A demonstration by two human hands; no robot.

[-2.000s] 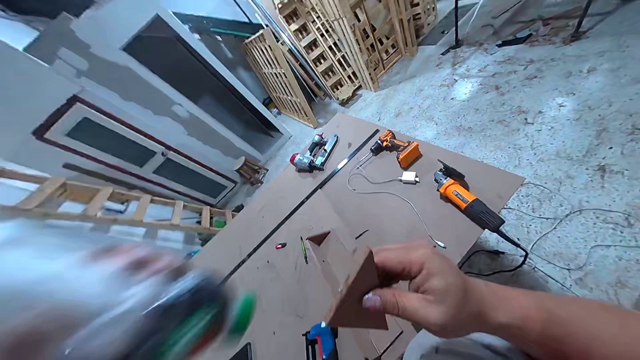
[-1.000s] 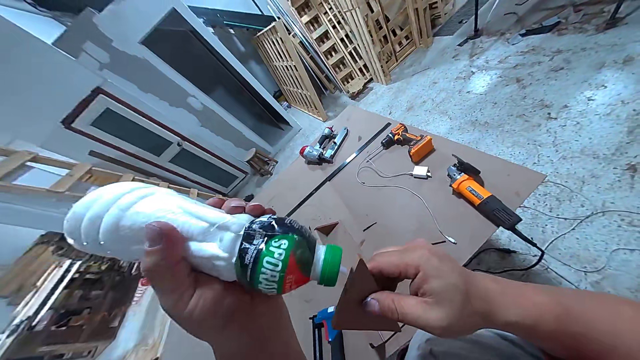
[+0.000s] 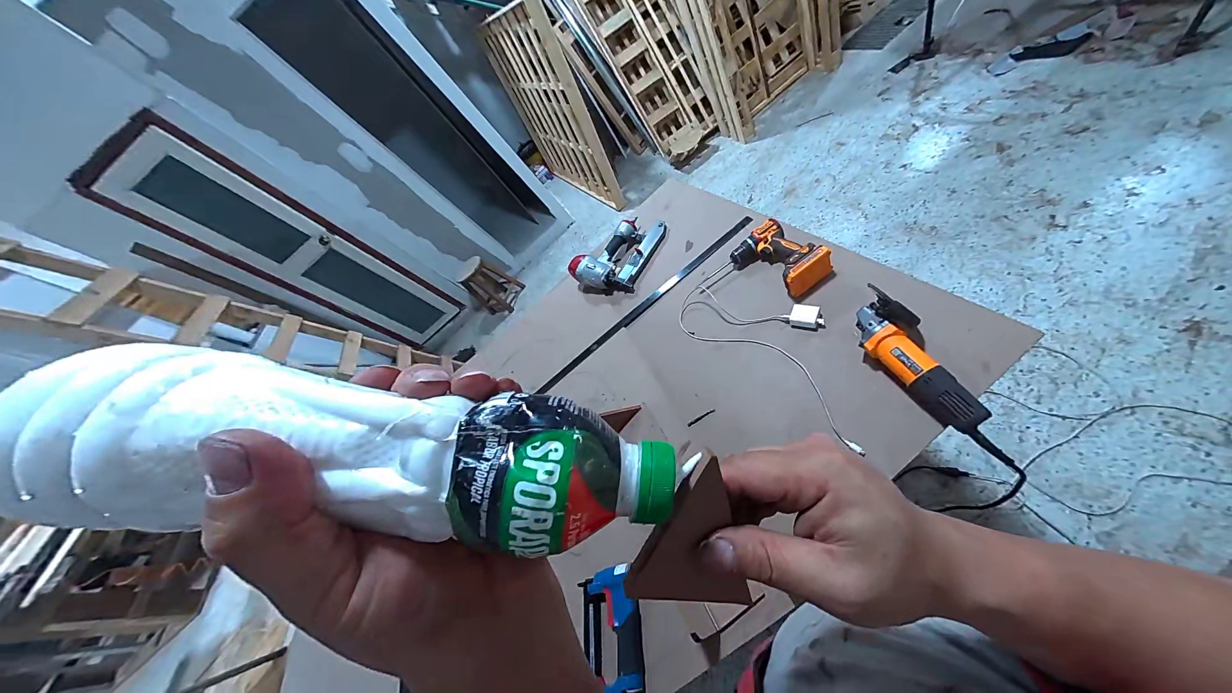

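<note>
My left hand [image 3: 385, 587] grips a plastic bottle [image 3: 241, 443] of white contents, lying sideways with its green cap [image 3: 656, 481] pointing right. A bit of white material shows at the cap's tip, against or very near the edge of a brown board piece [image 3: 693, 549]. That piece, with a triangular face, is pinched between the thumb and fingers of my right hand [image 3: 828, 529]. Behind the bottle neck, part of another brown piece [image 3: 621, 418] shows on the board-topped table [image 3: 577, 346]. A blue and black tool [image 3: 621, 616] lies below the cap, partly hidden.
On the table are a pneumatic nailer or stapler [image 3: 616, 258], a long dark metal strip [image 3: 664, 289], an orange cordless drill [image 3: 784, 255], a white charger [image 3: 805, 317] with cable, and an orange angle grinder [image 3: 914, 366]. Its cord hangs at the right edge. Wooden pallets [image 3: 664, 67] stand behind.
The bottle in my left hand, blurred at lower left two seconds ago, has come up and right, its cap now at the board piece's edge. My right hand keeps hold of that piece.
</note>
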